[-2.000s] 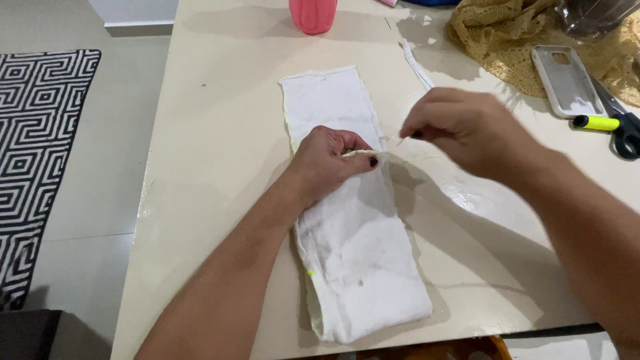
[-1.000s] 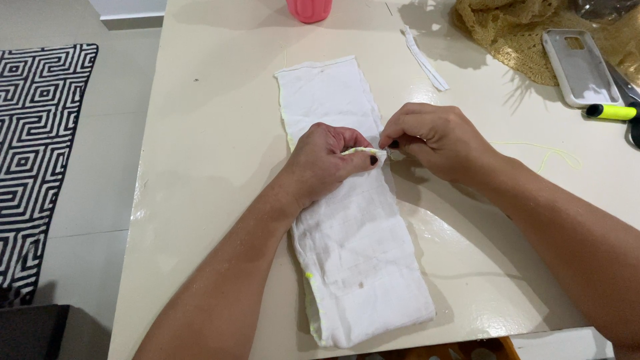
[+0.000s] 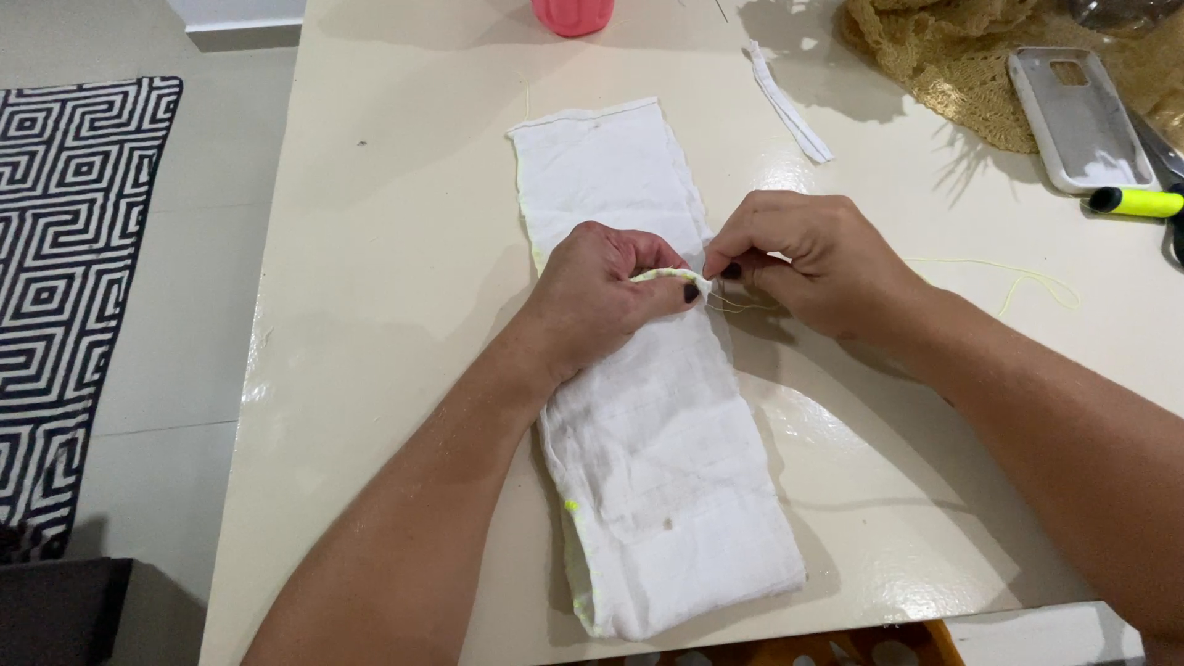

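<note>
A long white cloth strip [image 3: 647, 416] lies lengthwise on the table, with yellow thread stitching along its left edge. My left hand [image 3: 610, 296] pinches a raised fold of the cloth between thumb and fingers near its middle; yellow stitches show along the fold. At the right end of that fold, my right hand [image 3: 805, 259] has thumb and index finger close together at the cloth's edge. A needle is too small to make out clearly between them. Yellow thread [image 3: 1027, 273] runs from around the right hand and loops on the table to its right.
The cream table [image 3: 398, 231] holds a pink container [image 3: 573, 14] at the top and a narrow white fabric strip [image 3: 786, 106]. On the right lie a phone case [image 3: 1082, 120], a yellow thread spool [image 3: 1136, 202], partly visible scissors [image 3: 1156, 148] and a mustard lacy cloth [image 3: 971, 74].
My right hand was raised away from the fold two seconds ago and has come in to the cloth's edge. My left hand keeps its pinch on the fold.
</note>
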